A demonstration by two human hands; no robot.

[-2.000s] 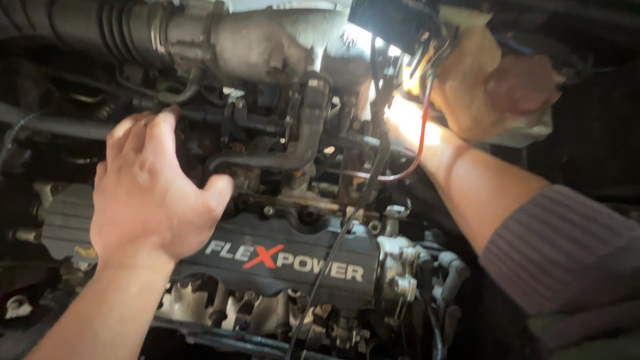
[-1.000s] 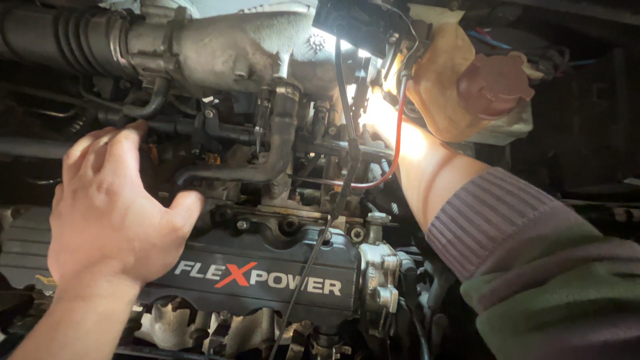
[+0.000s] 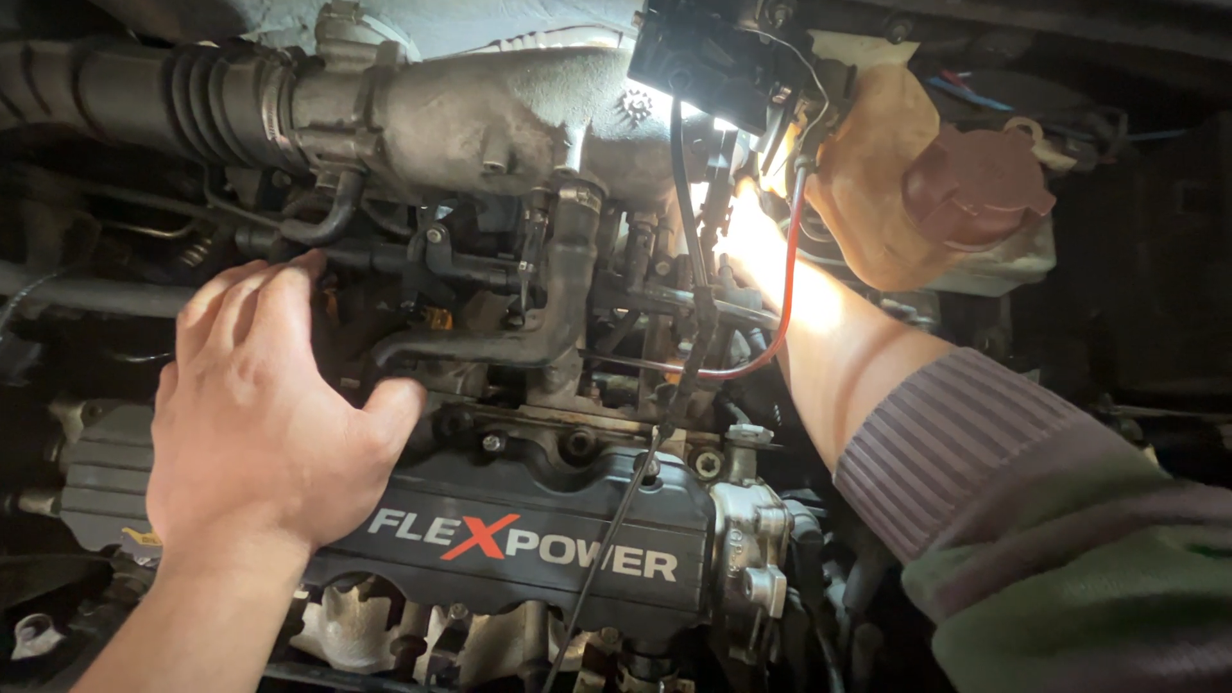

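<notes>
My left hand (image 3: 265, 414) rests on the left part of the black engine cover (image 3: 529, 539), fingers spread toward a dark pipe and hoses behind it; nothing shows in its grasp. Reaching deep past the right end of the metal intake manifold (image 3: 500, 115), my right hand (image 3: 751, 217) is mostly lost in glare and behind wires, so its fingers are hidden. Above it hangs a black box-shaped part (image 3: 707, 67) beside bright light. A red thin hose (image 3: 791, 279) loops in front of my right forearm. A bent black rubber hose (image 3: 573, 274) runs between my hands.
A yellowed plastic reservoir (image 3: 866, 183) with a reddish-brown cap (image 3: 977, 188) stands beyond my right forearm. The ribbed black intake duct (image 3: 207, 101) crosses the upper left. A thin black cable (image 3: 616, 520) hangs over the engine cover. A metal housing (image 3: 751, 539) sits at the cover's right end.
The view has shifted somewhat. My left hand stays spread over the engine's left side, and my right arm remains reached in behind the wires; no other change is plain.
</notes>
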